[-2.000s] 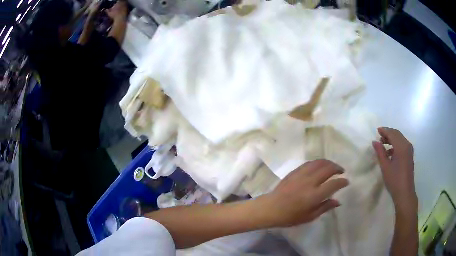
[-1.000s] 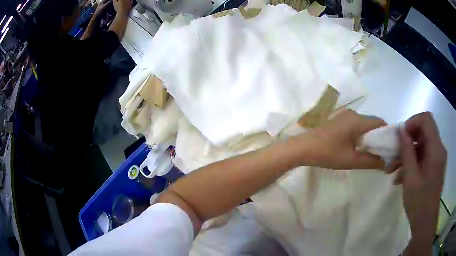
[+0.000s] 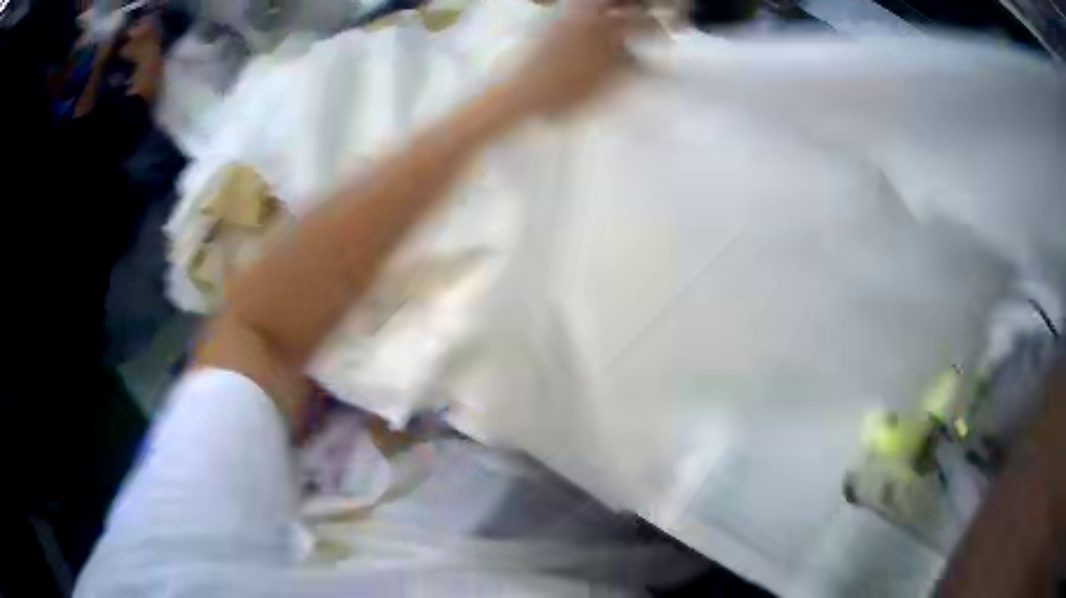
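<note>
A large white garment panel (image 3: 748, 234) lies spread over the table, blurred by motion. My left hand (image 3: 579, 53) is at the top centre at the panel's far edge; its fingers are blurred, so I cannot tell whether they grip the cloth. My right hand is not in view; only a blurred forearm shows at the lower right edge. Stacked garment panels (image 3: 339, 99) with tan pieces (image 3: 242, 199) lie at the left, partly under my left forearm.
A person in dark clothes (image 3: 70, 234) is at the far left. Blurred machine parts with a yellow-green glow (image 3: 894, 435) are at the lower right. Loose cloth (image 3: 351, 461) lies below my left forearm. The near table edge runs diagonally at the bottom centre.
The view has swung to the right. My left hand has moved from the small white piece to the top centre. The panel now spreads across the right, and my right hand has left the picture.
</note>
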